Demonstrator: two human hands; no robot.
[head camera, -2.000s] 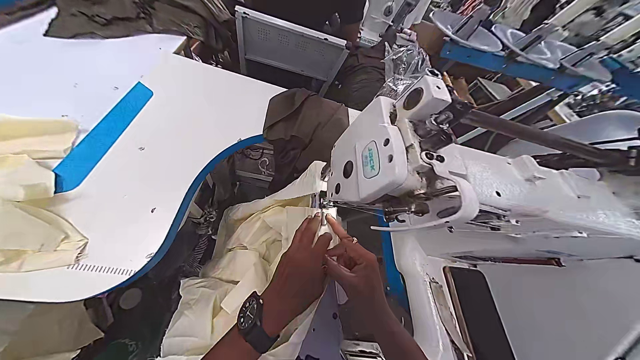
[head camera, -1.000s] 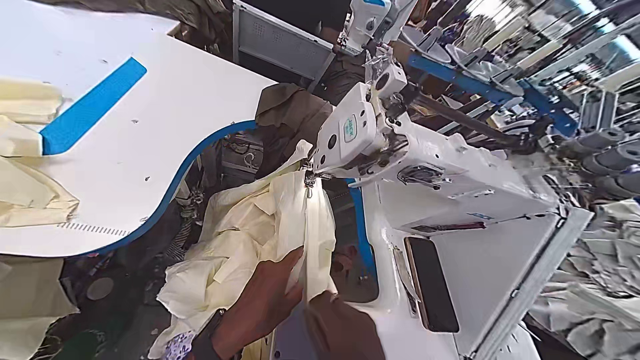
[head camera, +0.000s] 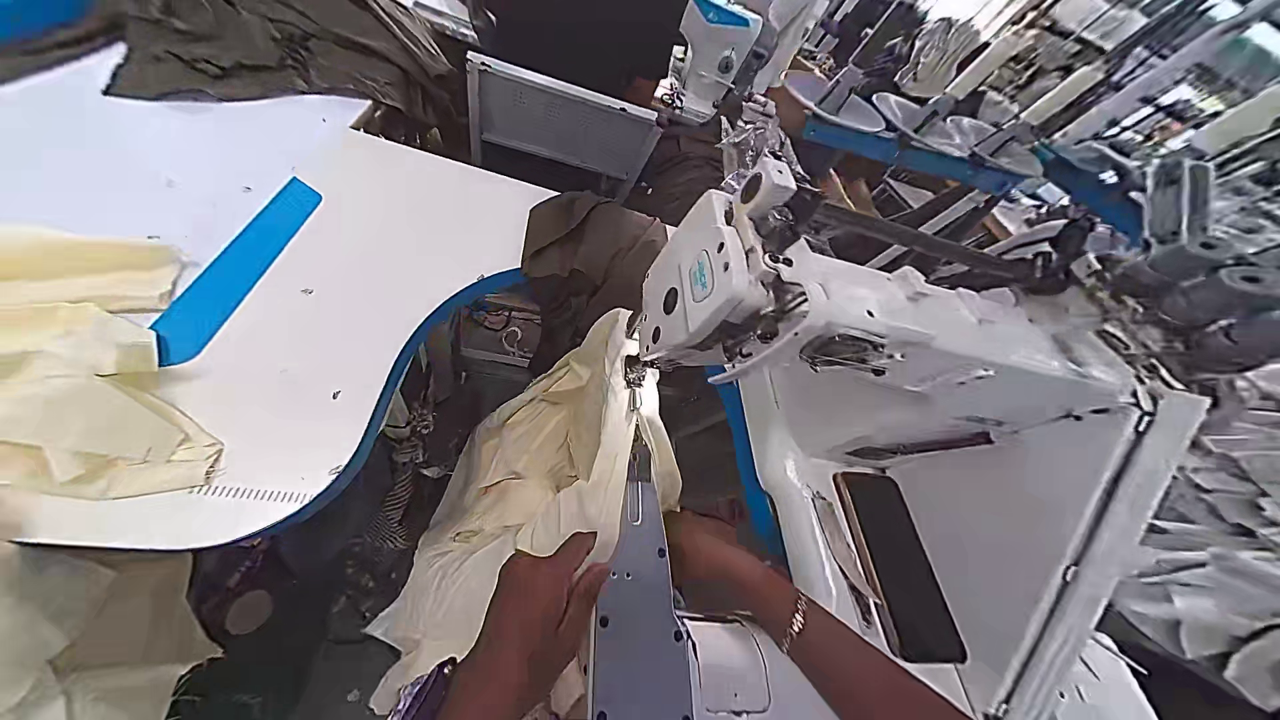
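Cream fabric (head camera: 520, 460) hangs over the narrow metal arm bed (head camera: 640, 610) of a white Jack sewing machine (head camera: 700, 285), its upper end under the presser foot (head camera: 636, 372). To the left of the bed, my left hand (head camera: 535, 610) grips the fabric's edge between thumb and fingers. My right hand (head camera: 710, 560), a bracelet at its wrist, is on the bed's right side by the fabric's lower right edge; its fingers are partly hidden, and whether they hold cloth cannot be told.
A smartphone (head camera: 900, 565) lies on the machine's base at the right. At the left is a white table (head camera: 350, 240) with a blue edge and more cream fabric pieces (head camera: 100, 400). Dark brown fabric (head camera: 590, 245) lies behind the needle area. Thread stands (head camera: 900, 150) rise at the back right.
Both hands have moved from close by the presser foot down toward me. The fabric was spread over the bed a second ago; now the bare metal bed shows between its two sides.
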